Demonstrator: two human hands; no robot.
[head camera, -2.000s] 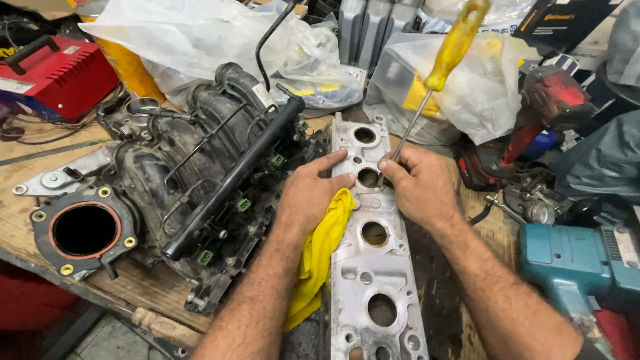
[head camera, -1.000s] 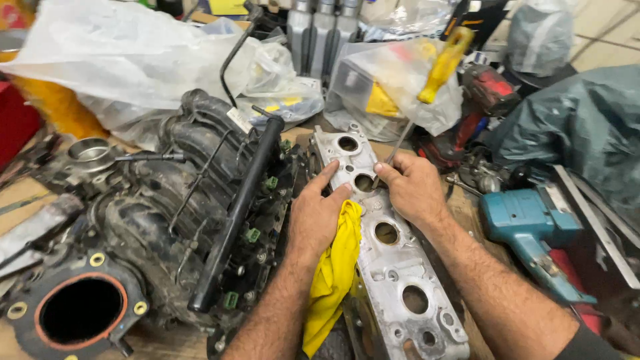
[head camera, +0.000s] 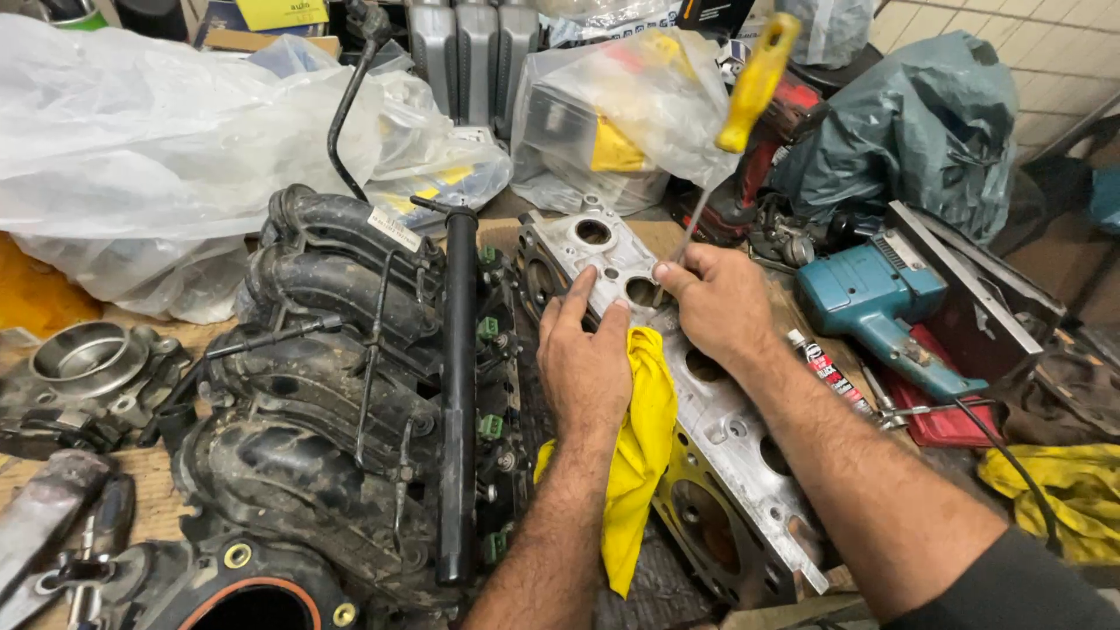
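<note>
My right hand (head camera: 722, 302) grips the thin shaft of a screwdriver with a yellow handle (head camera: 759, 83); its lower end is at a round port of an aluminium cylinder head (head camera: 735, 429). Fingers of my left hand (head camera: 584, 363) rest on the cylinder head beside that port. A yellow cloth (head camera: 643, 455) hangs from under the left hand along the head's left side, and whether the fingers pinch it I cannot tell. A flat gasket (head camera: 700, 512) shows along the head's lower left edge. Left of it lies a dirty black intake manifold (head camera: 324, 367) with a black fuel rail (head camera: 457, 394).
A teal power tool (head camera: 875, 289), a small tube (head camera: 827, 372) and another yellow cloth (head camera: 1059, 499) lie at the right. A red cordless tool (head camera: 770, 149) stands behind. Plastic bags (head camera: 166, 149) line the back; a throttle body (head camera: 92, 363) sits at the left.
The view has shifted. The cylinder head now lies more slanted in view, and the screwdriver leans over it at a similar angle. Both hands remain at the same port area.
</note>
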